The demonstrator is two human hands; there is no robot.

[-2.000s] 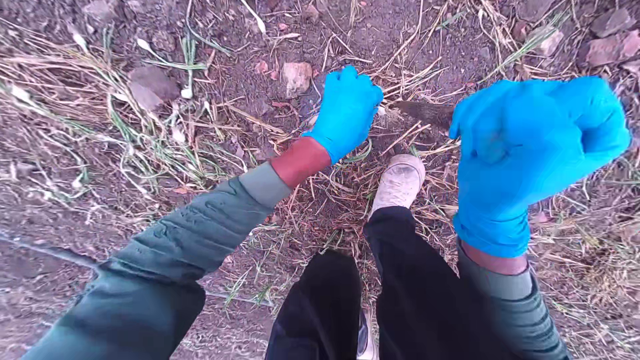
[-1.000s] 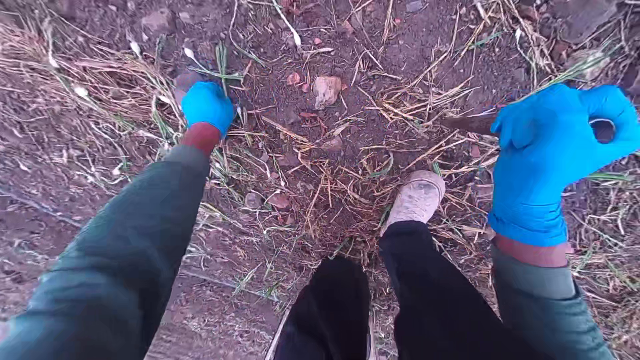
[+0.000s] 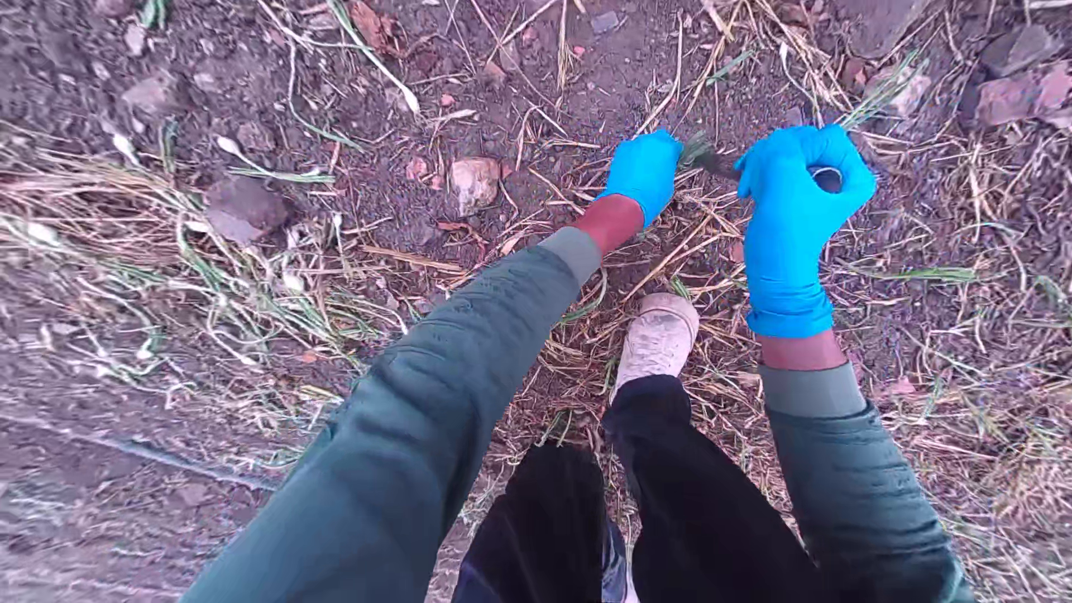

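Observation:
My left hand (image 3: pixel 643 174), in a blue glove, is closed low over the soil, with a small tuft of green leaves (image 3: pixel 693 151) at its fingertips. My right hand (image 3: pixel 791 188), gloved in the same blue, is wrapped around a hand tool whose round handle end shows through the curled fingers. The tool's narrow dark blade (image 3: pixel 718 164) points left and reaches the green tuft beside my left hand. Its tip is hidden among leaves and soil. Pulled plants with white bulbs (image 3: pixel 239 152) lie on the ground at the left.
A pale stone (image 3: pixel 475 184) and a darker stone (image 3: pixel 244 209) lie left of my hands, with reddish stones (image 3: pixel 1023 94) at the upper right. Dry straw (image 3: pixel 703 234) covers much soil. My shoe (image 3: pixel 659 337) stands below my hands. A thin hose or rope (image 3: pixel 159 455) runs at lower left.
My left hand has moved right, from near the dark stone and pulled plants to beside the blade. The right hand still grips the tool. The view has shifted somewhat.

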